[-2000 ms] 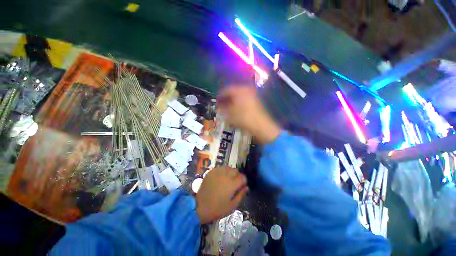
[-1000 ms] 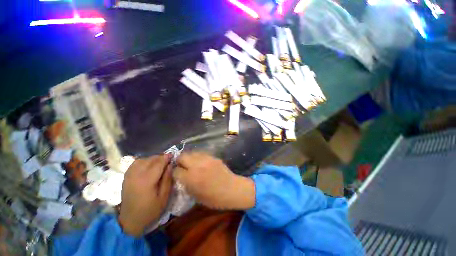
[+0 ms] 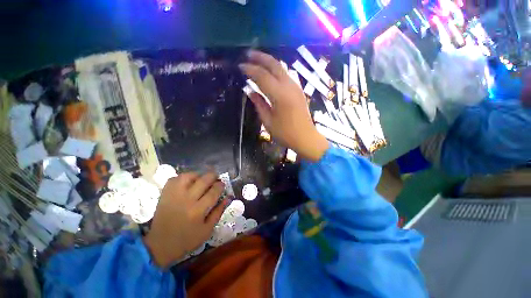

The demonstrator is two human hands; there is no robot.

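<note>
My left hand (image 3: 185, 212) is low centre, its fingers closed on the small white end of a thin, unlit LED strip (image 3: 240, 137). The strip runs up over the black mat towards my right hand. My right hand (image 3: 284, 105) is raised over the left side of the pouch cell pile (image 3: 349, 119), fingers spread. A white bar end (image 3: 254, 88) shows between its thumb and fingers; whether it is gripped or lies beneath cannot be told. Yellow cell ends show below this hand. Round white discs (image 3: 137, 195) lie left of my left hand, and more lie to its right.
White square pieces (image 3: 55, 180) and thin strips lie at far left, beside a printed sheet (image 3: 116, 116). Lit strips (image 3: 322, 17) glow at the top. Crumpled clear bags (image 3: 407, 70) and another person's blue sleeve (image 3: 480, 134) are at right, above a grey surface (image 3: 471, 250).
My hands were together low centre; my right hand has moved up and right to the cell pile with its fingers spread. My left hand remains low. The thin strip now shows between them.
</note>
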